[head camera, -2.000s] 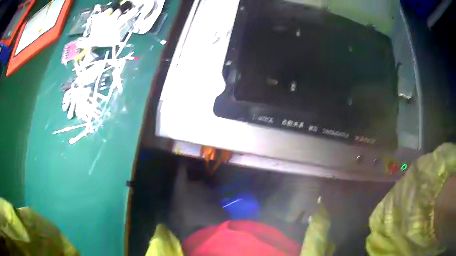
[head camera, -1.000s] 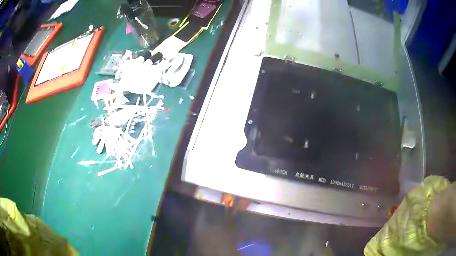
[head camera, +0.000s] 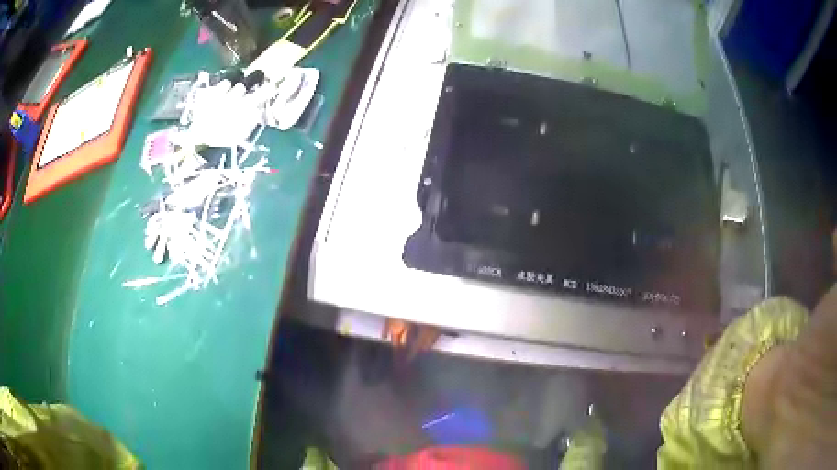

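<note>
The black dispensing fixture (head camera: 574,174) lies on the silver machine bed (head camera: 367,193), with white lettering along its front bar. It looks solid black, and no pale screen panel shows in it. My right hand (head camera: 791,395) is a blurred patch of skin beyond a yellow cuff at the lower right, cut off by the picture's edge; its fingers cannot be made out. My left hand is out of view; only a yellow sleeve shows at the lower left.
A white screen panel (head camera: 83,117) lies on an orange-red foam pad (head camera: 78,172) on the green bench (head camera: 151,367). A tangled white heap (head camera: 206,174) lies left of the machine. A whitish metal piece (head camera: 733,205) sits right of the fixture.
The view has shifted, bringing more of the bench and the machine's rear into sight than two seconds ago. The fixture looks unchanged. My right sleeve stays near the machine's front right corner.
</note>
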